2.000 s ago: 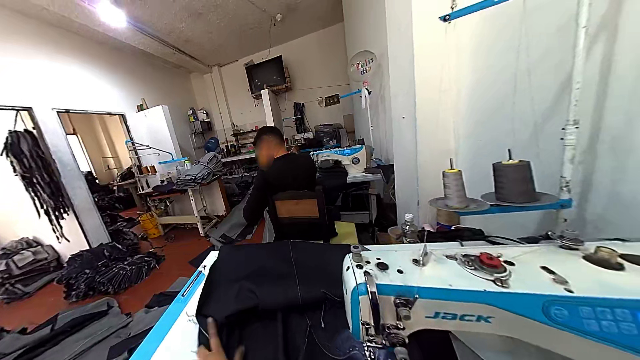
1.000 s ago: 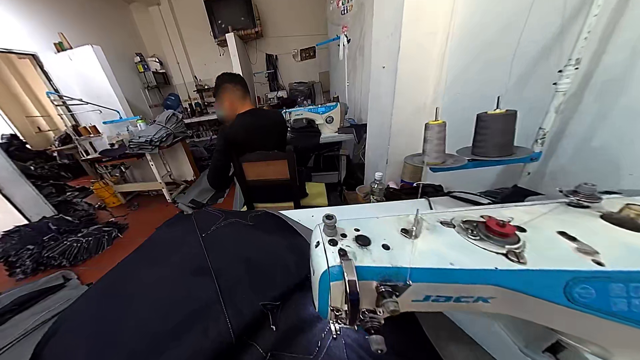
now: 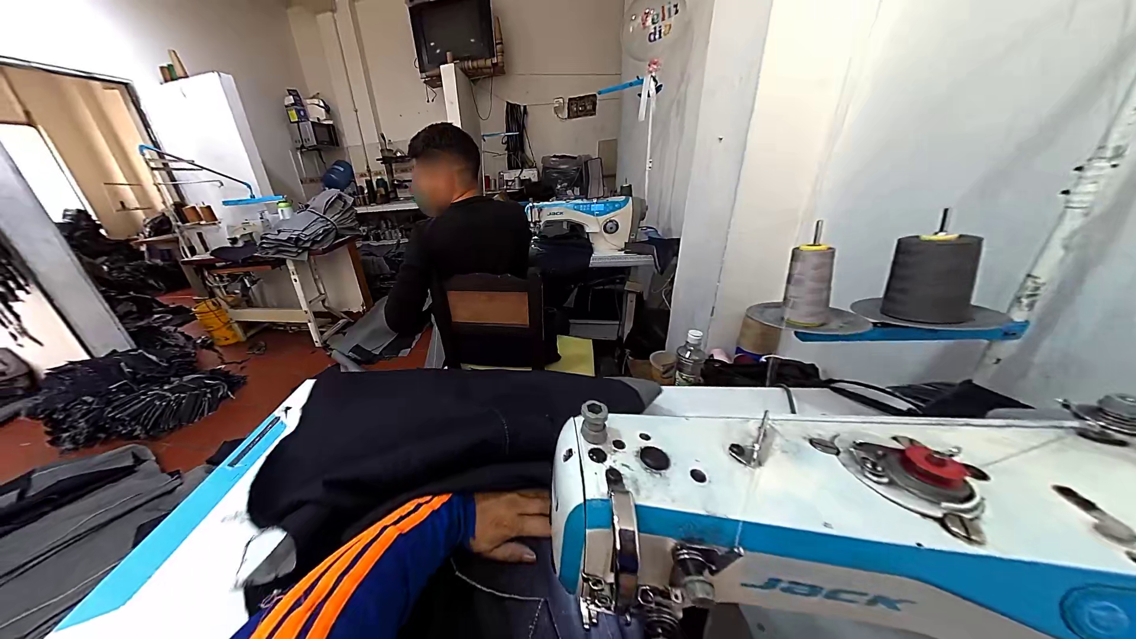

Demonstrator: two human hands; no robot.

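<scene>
Dark denim fabric (image 3: 417, 426) lies bunched over the left part of the white and blue Jack sewing machine's table. My left hand (image 3: 510, 525), in a blue sleeve with orange stripes, rests palm down on the cloth, its fingertips passing behind the head of the sewing machine (image 3: 799, 524). Whether those fingertips pinch the cloth is hidden. Stitched seams show on the denim below the hand. My right hand is not in the picture.
Two thread cones (image 3: 932, 280) stand on a blue holder behind the machine, near a plastic bottle (image 3: 690, 358). A seated person (image 3: 470, 240) works at another machine ahead. Grey fabric pieces (image 3: 80, 524) lie at the left, and dark bundles (image 3: 133, 390) cover part of the floor.
The denim, spread out wide at the left one second ago, is now bunched farther back on the table. My left hand and sleeve have come into view beside the machine head.
</scene>
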